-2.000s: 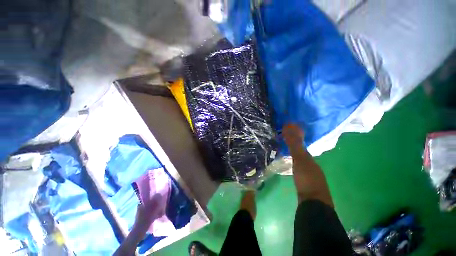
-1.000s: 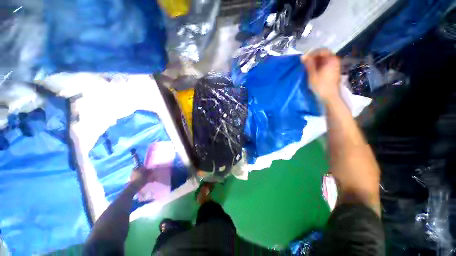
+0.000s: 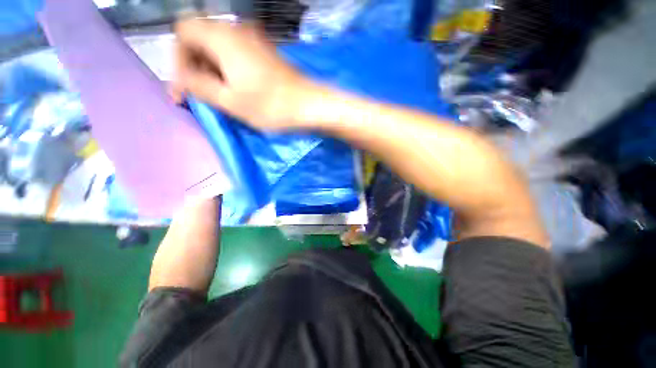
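A long pink sheet (image 3: 137, 122) is raised at the left and hides most of my left hand (image 3: 201, 198). The forearm comes up to the sheet's lower end, where the hand holds it. My right hand (image 3: 230, 75) is blurred, reaching across to the sheet's right edge with curled fingers. A blue plastic bag (image 3: 316, 172) rises to a narrow tip at those fingers, and they appear to pinch it. The bag's rest spreads to the right, partly behind my right forearm.
A dark film-wrapped garment (image 3: 392, 208) lies right of the blue bag. A white table edge (image 3: 324, 219) runs below the bag. A red stool (image 3: 36, 298) stands on the green floor (image 3: 108, 273) at lower left. More wrapped goods (image 3: 525, 122) are at the right.
The view has turned. My right hand has swung from the right across to the left, drawing blue plastic along. The pink sheet is raised and now appears much larger over my left hand.
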